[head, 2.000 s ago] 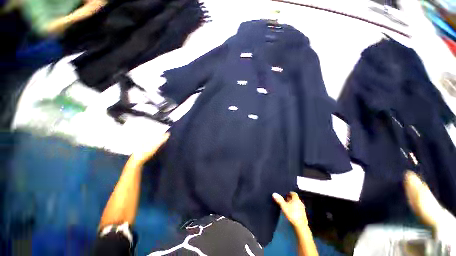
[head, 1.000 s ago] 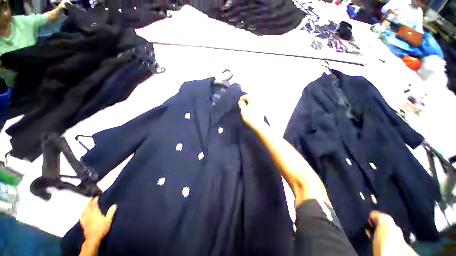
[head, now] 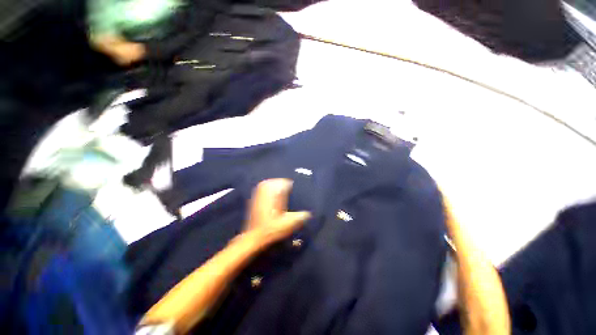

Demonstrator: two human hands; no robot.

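Note:
A dark navy double-breasted coat [head: 385,242] with pale metallic buttons lies front up on the white table, its collar away from me. My left hand [head: 273,211] is blurred on the coat's front between the buttons, thumb apart from the fingers; whether it pinches the cloth cannot be told. My right forearm [head: 480,281] reaches up along the coat's right edge; the hand is mostly hidden at the edge beside the coat's shoulder.
Dark coats are heaped at upper left, near a blurred person in green [head: 140,19]. Black hangers [head: 157,170] lie by the coat's left sleeve. Another dark coat [head: 562,262] is at lower right. A thin seam line [head: 418,60] crosses the white table [head: 366,72]. Dark items lie at top right.
My left hand has moved from the coat's left edge onto its front. My right hand has left the lapel for the coat's right edge. The view has shifted, and the right-hand coat is mostly out of frame.

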